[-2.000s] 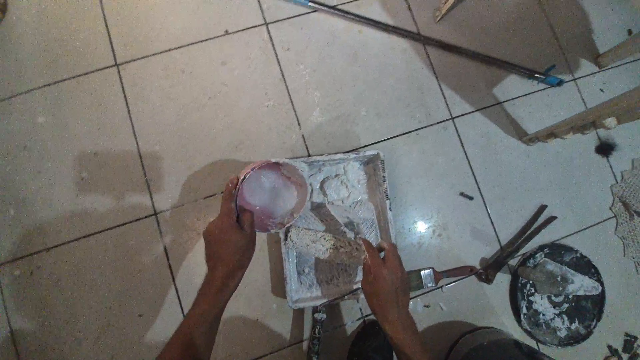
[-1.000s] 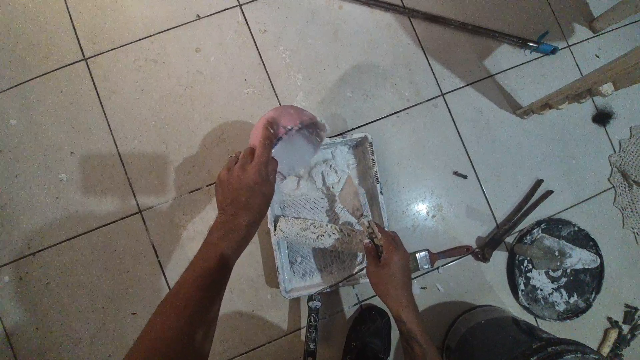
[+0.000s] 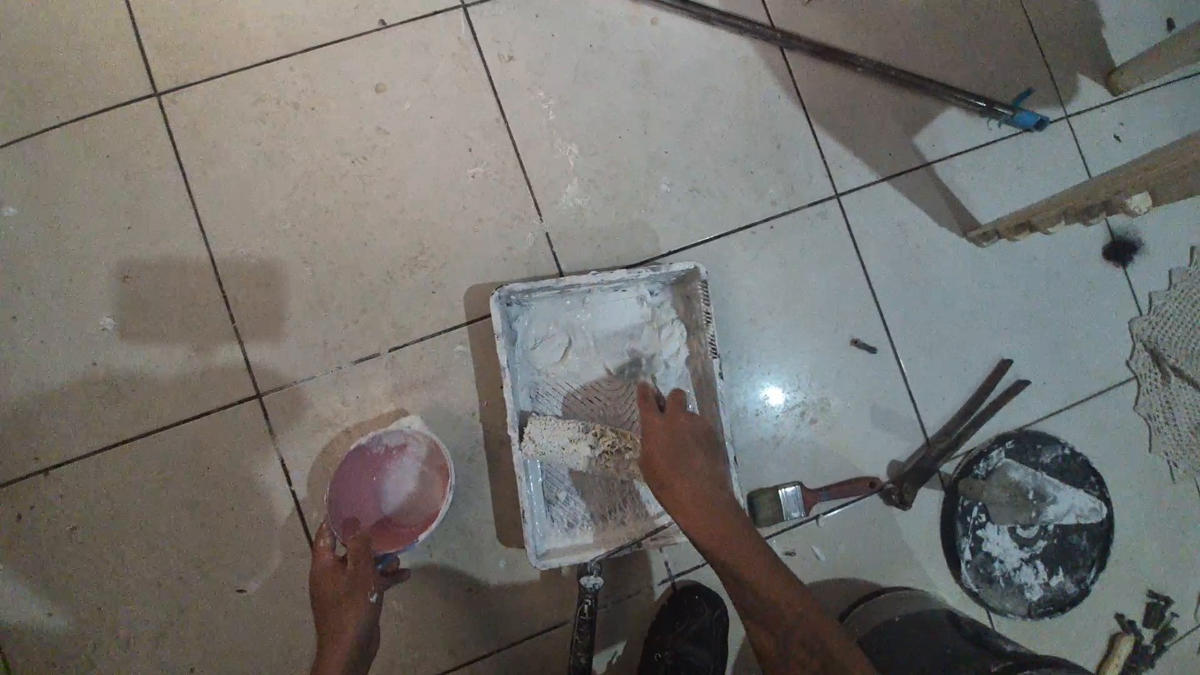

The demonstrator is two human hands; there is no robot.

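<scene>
My left hand (image 3: 352, 586) grips the near rim of a pink plastic bowl (image 3: 384, 492), which has white residue inside and is left of the paint tray. The white-coated paint tray (image 3: 717, 422) lies on the floor with white paint (image 3: 600, 328) in its far part. Over the tray, my right hand (image 3: 680, 441) holds a small tool (image 3: 637, 367) whose end is in the paint; its exact kind is unclear. Beneath that hand, a paint-caked roller (image 3: 572, 445) lies across the tray, its black handle (image 3: 583, 619) sticking out at the near side.
Right of the tray lie a paintbrush (image 3: 797, 500), a pair of rusty pincers or tongs (image 3: 947, 441) and a black lid (image 3: 970, 562) bearing a putty knife (image 3: 1031, 497). A pole (image 3: 844, 58) crosses the far floor. Wooden pieces (image 3: 1078, 192) and a crocheted mat (image 3: 1167, 366) are at right; a shoe (image 3: 689, 628) is near.
The pink bowl has moved from above the tray to its left, with my left hand on it. My right hand has shifted from the roller's end to the tool in the paint.
</scene>
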